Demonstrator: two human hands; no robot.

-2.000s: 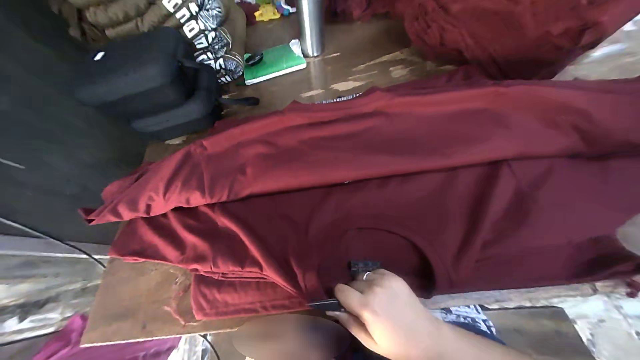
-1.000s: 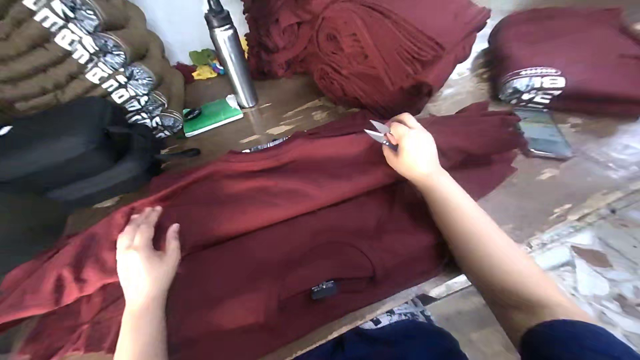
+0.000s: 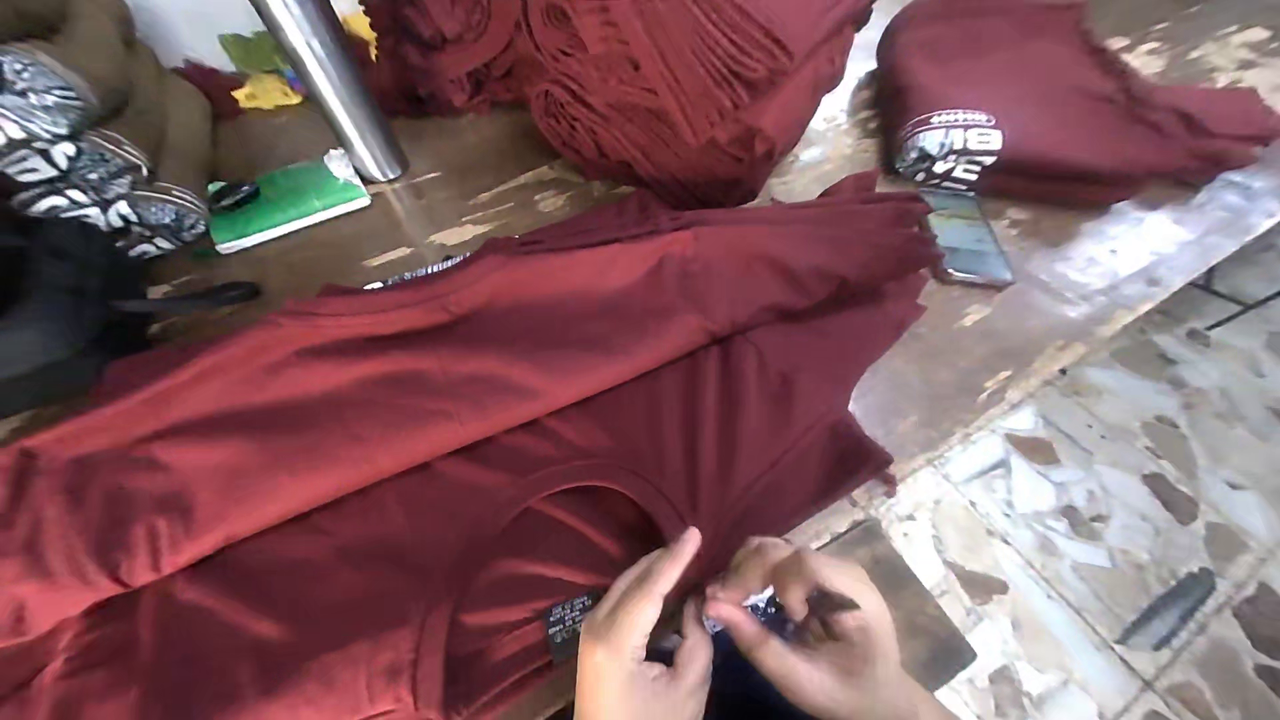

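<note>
A maroon T-shirt [image 3: 560,420] lies spread over the table, its round neckline towards me and a dark printed label [image 3: 570,625] inside the collar. My left hand [image 3: 645,625] is at the neckline's near edge beside the label, index finger raised; whether it pinches cloth is unclear. Just right of it, my right hand [image 3: 815,625] has its fingers curled and thumb and fingertips close together. A dark pointed shape shows among its fingers, too blurred to name. A small black-and-white patterned patch shows between the hands. More maroon cloth lies under the shirt's far edge.
Behind are a heap of maroon garments [image 3: 680,90], a steel bottle [image 3: 335,90], a green booklet [image 3: 290,205] and brown printed garments [image 3: 165,130]. A black bag [image 3: 60,300] stands left. At right lie a folded maroon garment [image 3: 1040,110] and a phone [image 3: 968,240]. The table edge [image 3: 1080,345] borders a stone-tiled floor.
My hands, spread wide on the cloth a second ago, are now close together at the neckline. The metal snips then plain in my right hand are not clearly visible. The view has moved closer.
</note>
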